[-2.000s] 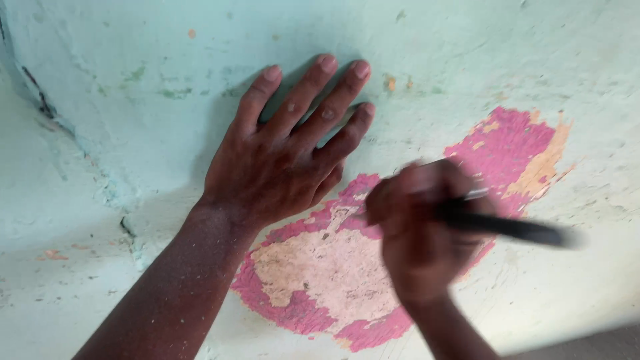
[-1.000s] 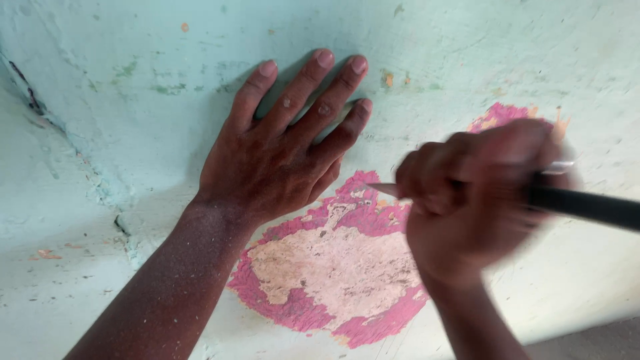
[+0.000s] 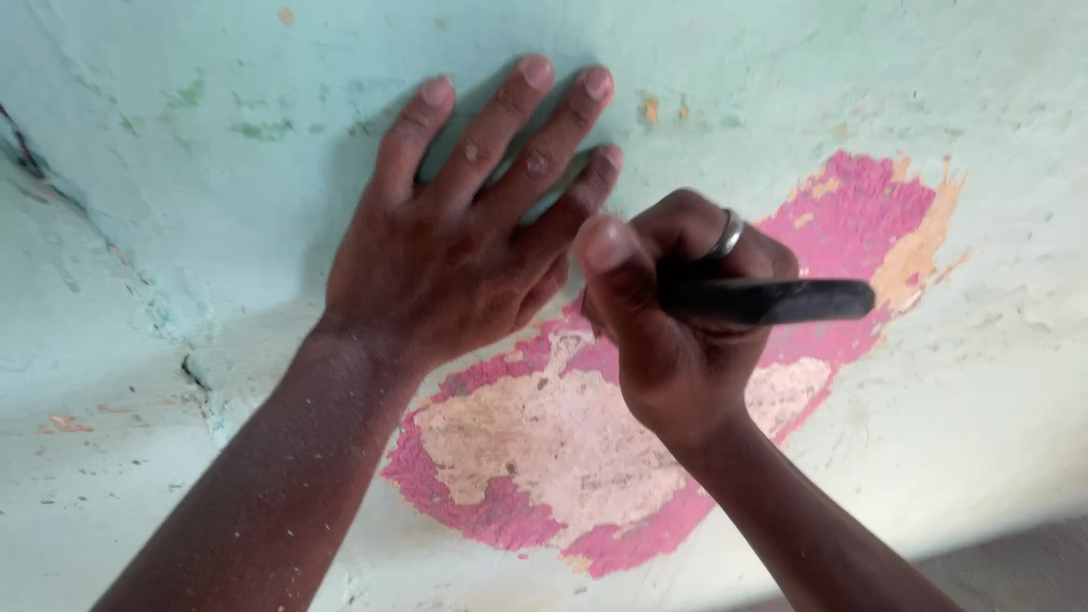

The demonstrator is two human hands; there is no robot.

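My left hand (image 3: 476, 212) lies palm down on the pale green painted wall (image 3: 255, 195), fingers spread, holding nothing. Just to its right, my right hand (image 3: 688, 297) is closed around the black handle (image 3: 773, 301) of a tool, with the handle's end pointing right. The tool's blade is hidden behind the fingers. A ring (image 3: 727, 235) sits on one finger of that hand. Below and behind it, the top paint is gone over an irregular patch, where pink paint (image 3: 850, 221) surrounds bare pale plaster (image 3: 578, 433).
A crack (image 3: 85, 212) runs down the wall at the left. Small orange chipped spots (image 3: 651, 110) show above the pink patch. A grey surface (image 3: 1020, 561) shows at the lower right corner. Pale specks of dust cover my left forearm.
Since one second ago, my right hand has moved left with the tool, close to my left hand. The blade visible then is now hidden. My left hand stays flat on the wall.
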